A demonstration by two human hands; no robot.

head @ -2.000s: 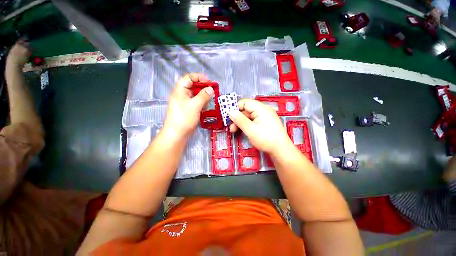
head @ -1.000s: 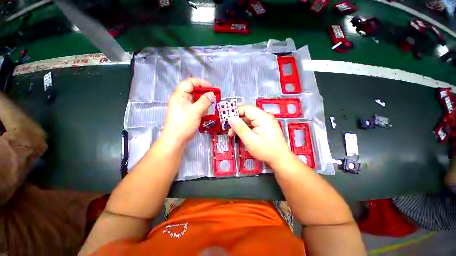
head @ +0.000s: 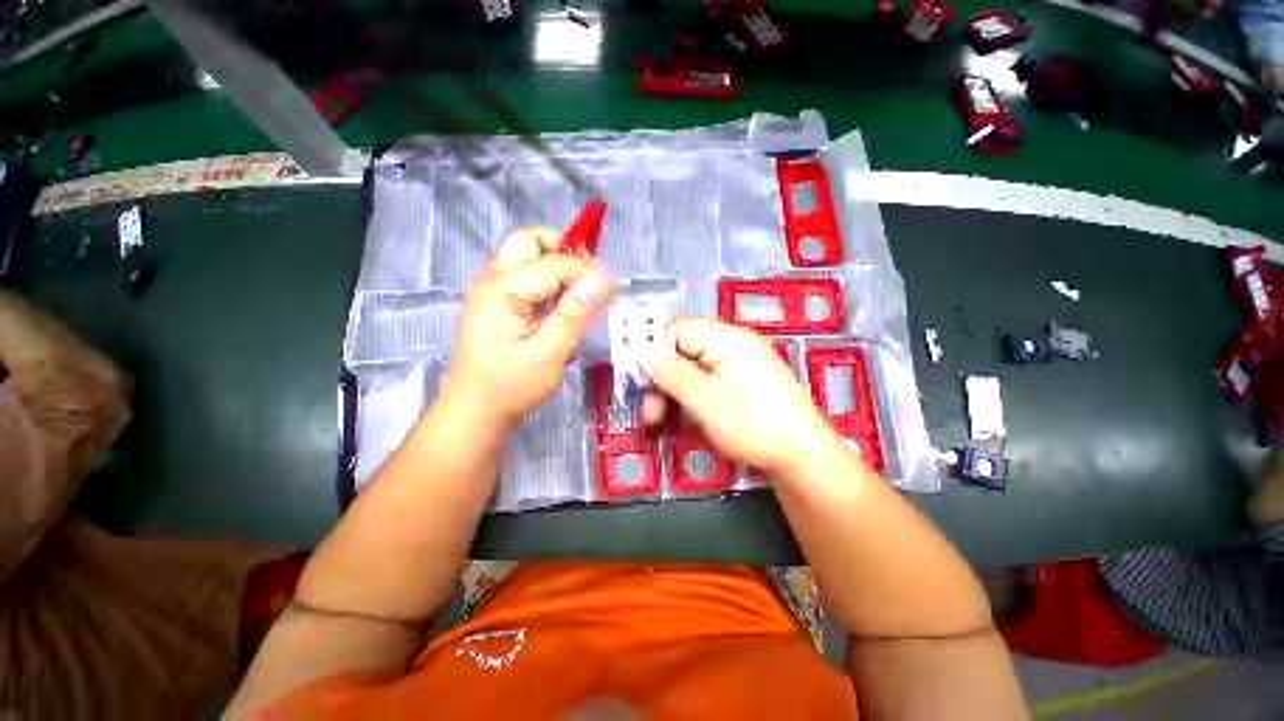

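My left hand (head: 524,321) holds a red shell (head: 583,230) over the middle of the tray. The shell is tilted nearly edge-on and mostly hidden by the fingers. My right hand (head: 721,378) pinches a white keypad piece (head: 638,335) with dark dots, close to my left hand but apart from the shell. Both hands are slightly blurred. The translucent ribbed tray (head: 423,211) lies under both hands. More red shells lie in its pockets at the front, such as one shell (head: 625,448), and at the right, such as another (head: 810,211).
Right of the tray lie a black module (head: 983,466), a white rectangular part (head: 984,406) and small loose bits. The green belt (head: 465,85) behind carries several red units. A metal post (head: 268,92) stands upper left. Neighbouring people's arms show at both sides.
My left hand has turned the red shell from facing up to nearly edge-on and raised its far end. The keypad stays in my right hand. Red units on the belt have moved right.
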